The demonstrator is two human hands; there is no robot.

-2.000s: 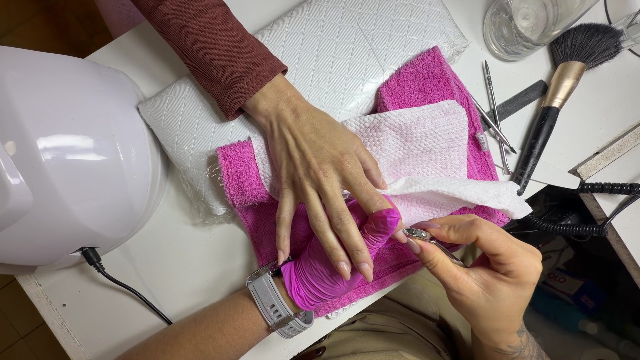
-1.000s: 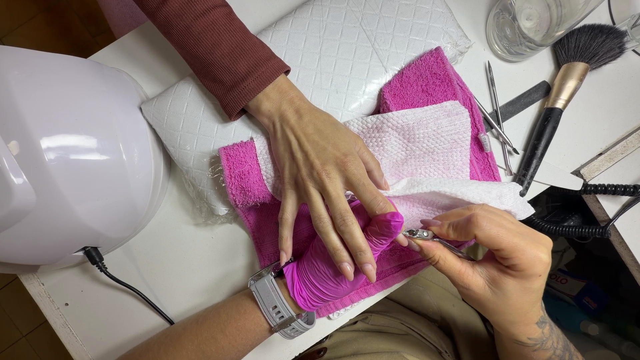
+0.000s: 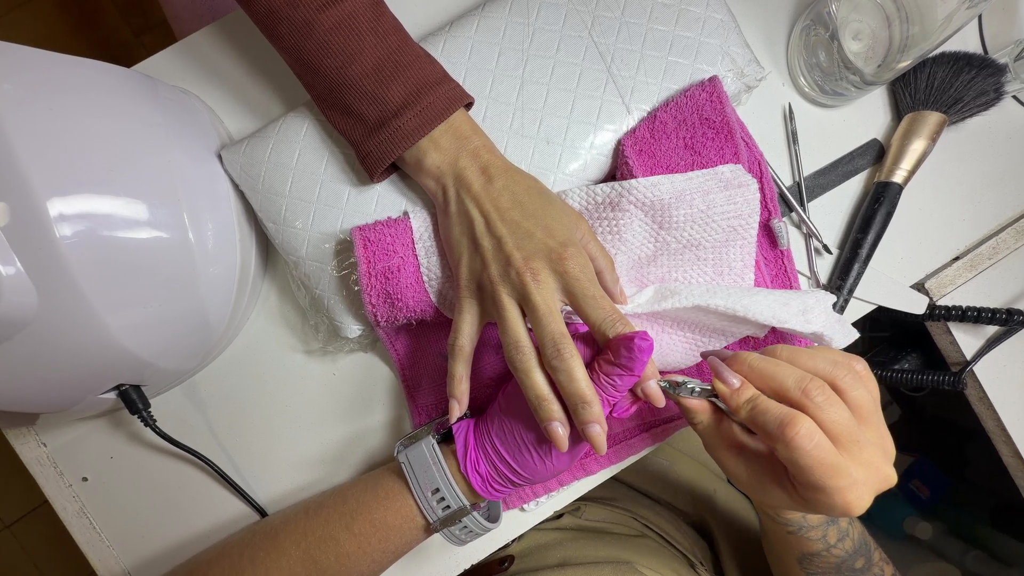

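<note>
My left hand (image 3: 544, 416), in a magenta glove below a grey watch strap (image 3: 444, 488), lies under another person's hand (image 3: 520, 256) and grips that person's index finger near its tip. Bare, my right hand (image 3: 800, 424) holds metal cuticle nippers (image 3: 690, 389), their jaws at the edge of the same fingertip. The person's other fingers are spread over my glove. Beneath are a white paper towel (image 3: 680, 232) and a pink terry towel (image 3: 392, 272). Part of my left hand is hidden by the person's fingers.
A white quilted cushion in plastic (image 3: 544, 88) supports the person's wrist. A white nail lamp (image 3: 120, 232) with a black cable stands left. At right lie metal manicure tools (image 3: 800, 192), a dark nail file (image 3: 840, 176), a black-handled brush (image 3: 868, 232), a glass jar (image 3: 856, 48) and a coiled cord (image 3: 968, 314).
My right hand and the nippers have shifted slightly at the fingertip. My left hand keeps its grip on the person's finger.
</note>
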